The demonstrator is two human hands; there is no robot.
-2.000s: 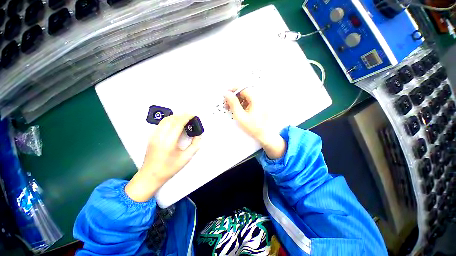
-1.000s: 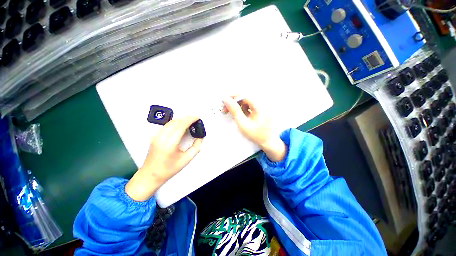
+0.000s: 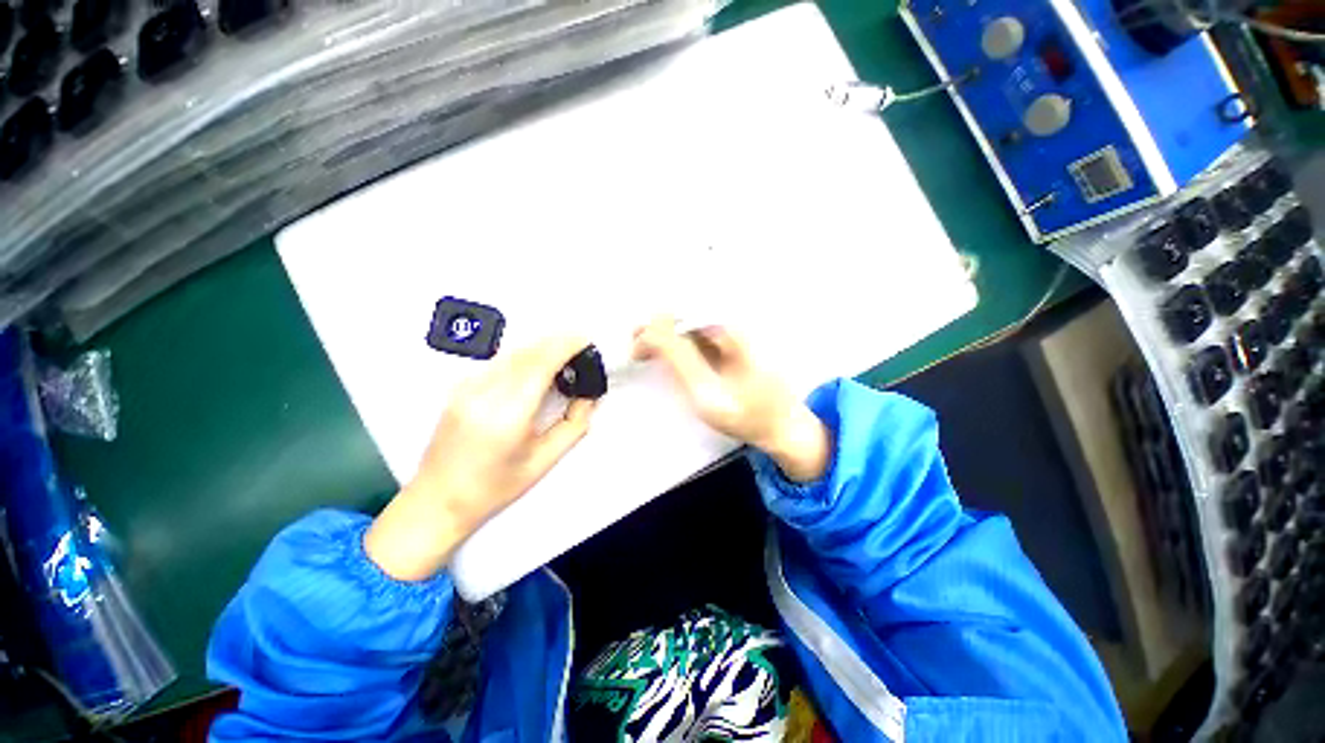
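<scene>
A black square housing (image 3: 465, 328) lies on the white work board (image 3: 610, 189), just beyond my left hand. My left hand (image 3: 501, 428) holds a second black housing (image 3: 584, 373) tilted between thumb and fingers, above the board. My right hand (image 3: 712, 380) is close on its right, with thumb and fingertips pinched together around a thin pale tool, which is blurred against the white board. Its tip points toward the held housing; I cannot tell whether they touch. Any tiny part at the tip is too small to tell.
Stacked clear trays (image 3: 363, 131) with black housings stand at the upper left. A blue control box (image 3: 1126, 109) is at the upper right, with a white cable connector (image 3: 860, 97) on the board. Another blister tray (image 3: 1232, 392) is at the right. Plastic bags (image 3: 73, 581) lie at the left.
My right hand has moved down and slightly left, close to the held housing. My left hand has tilted that housing more. The dark specks near my right fingertips no longer show.
</scene>
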